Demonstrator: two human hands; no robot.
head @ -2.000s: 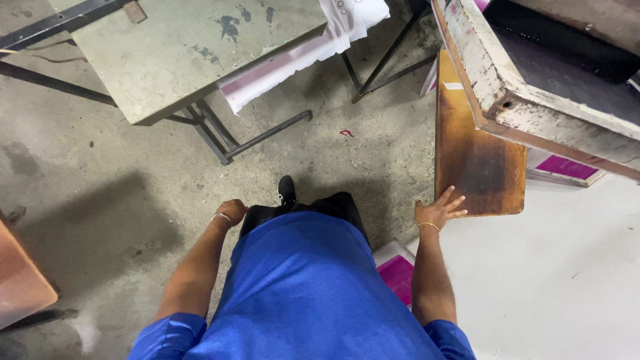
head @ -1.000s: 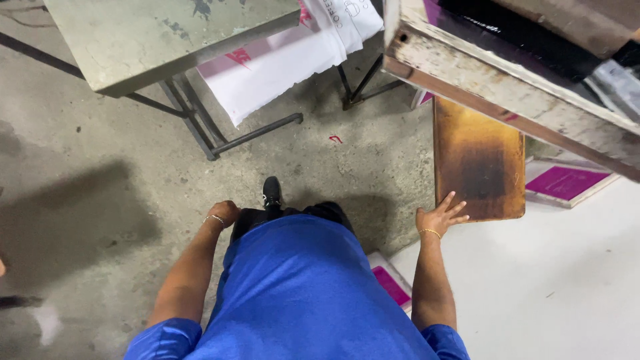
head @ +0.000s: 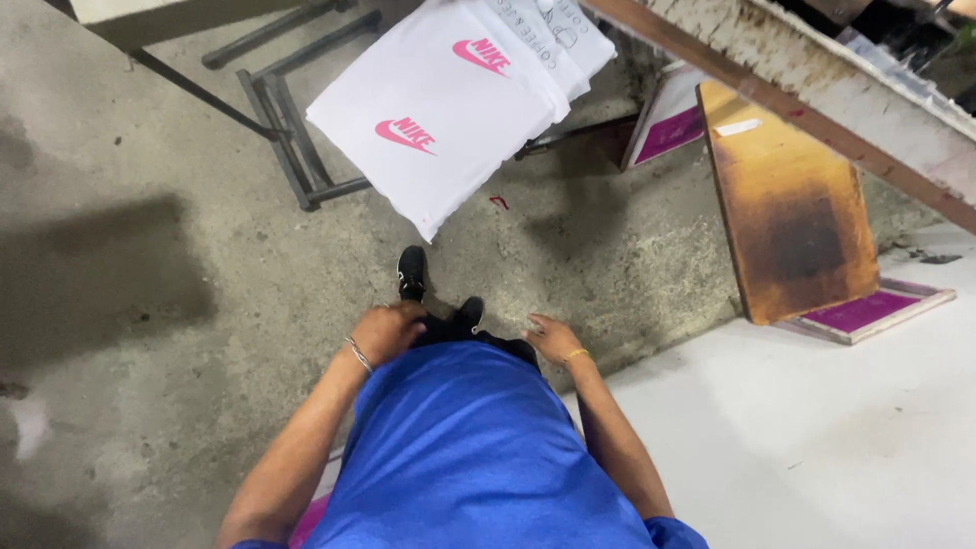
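My left hand [head: 387,332], with a silver-coloured bracelet at the wrist, hangs by the left side of my waist, its fingers loosely curled near my dark trousers. Nothing shows in it. My right hand [head: 554,338], a yellow band at its wrist, is at my right side with the fingers apart, holding nothing. Ahead of my feet, white printed sheets [head: 427,99] with pink Nike logos hang over the floor. To the right a scorched wooden board [head: 801,221] leans, with a small white strip near its top. My right hand is apart from the board.
A grey table edge [head: 168,23] on a dark metal leg frame [head: 286,145] is at the upper left. A worn wooden frame [head: 823,91] crosses the upper right. Purple-meshed framed screens [head: 869,309] stand behind the board, beside a white surface [head: 801,427] at the right.
My right hand has come away from the wooden board and is now by my waist. The white printed sheets show more fully. The view has shifted.
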